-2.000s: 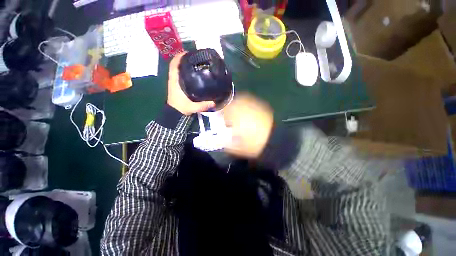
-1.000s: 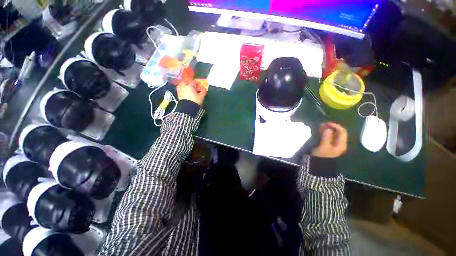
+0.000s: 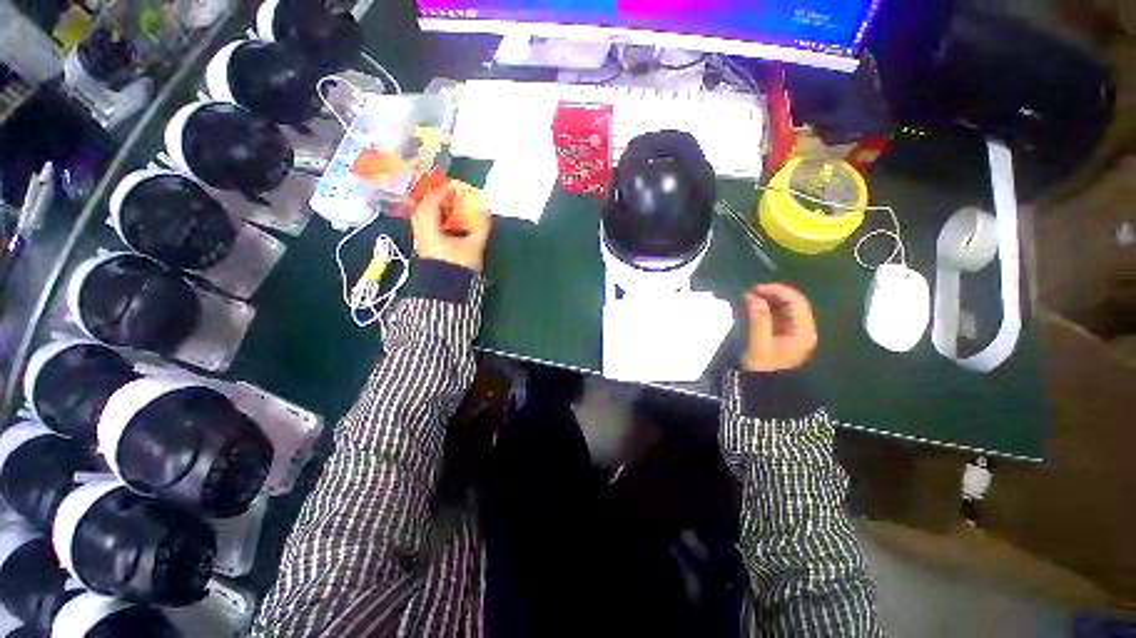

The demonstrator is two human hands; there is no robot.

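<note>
A dome camera with a glossy black ball (image 3: 660,199) stands on the mat, its white base (image 3: 660,334) towards me at the mat's front edge. No hand touches it. My left hand (image 3: 451,227) is at the orange pieces (image 3: 427,187) beside the clear parts box (image 3: 405,131). Its fingers are bent and partly cover the orange; whether they grip a piece cannot be told. My right hand (image 3: 779,329) is just right of the white base, fingers loosely curled and apart, with nothing visible in it.
Many like cameras (image 3: 187,446) line the left bench. A keyboard (image 3: 685,119), red packet (image 3: 583,147) and white paper (image 3: 518,191) lie behind. Yellow tape roll (image 3: 812,224), mouse (image 3: 897,307) and white label roll (image 3: 967,239) are at right. A cable (image 3: 374,280) lies left, monitor (image 3: 673,28) at back.
The camera, held and tilted over the mat's edge two seconds ago, now stands on the mat, released. My left hand has moved left to the orange pieces. The view has shifted.
</note>
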